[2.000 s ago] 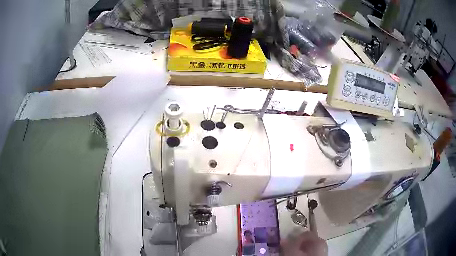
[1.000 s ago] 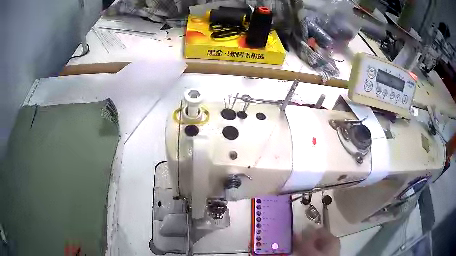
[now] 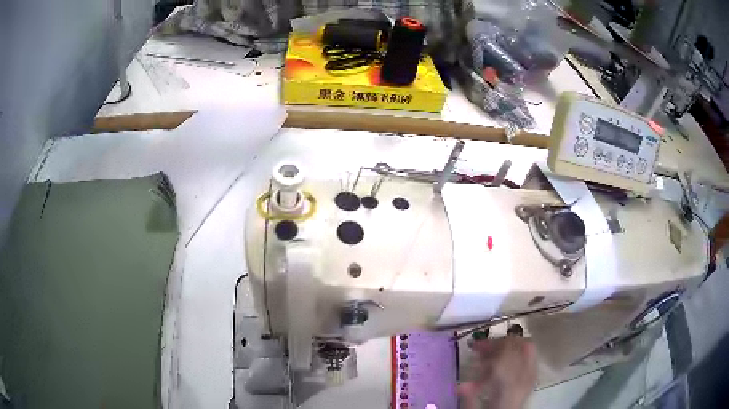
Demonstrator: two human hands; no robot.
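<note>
The smartphone (image 3: 426,371), with a red-edged case and a lit purple screen showing a list, lies under the sewing machine arm. My right hand (image 3: 502,374) is blurred and cut off by the bottom edge, beside the phone's right edge and over the small metal parts; its finger positions are unclear. The cream sewing machine (image 3: 400,256) stands across the middle. Its presser foot area (image 3: 334,357) is left of the phone, with no cloth visible there. Sage-green fabric panels (image 3: 92,279) lie flat left of the machine. My left hand is out of the picture.
The control panel (image 3: 606,144) stands behind the arm at the right. A yellow box (image 3: 364,94) with a black spool-like item (image 3: 404,52) and black cable sits at the back. Plaid cloth and plastic bags lie behind. A pale wall runs along the left.
My right hand has moved up beside the phone and now covers the small metal parts and wooden-handled tool. The phone screen has changed from picture tiles to a list. The camera view has shifted slightly.
</note>
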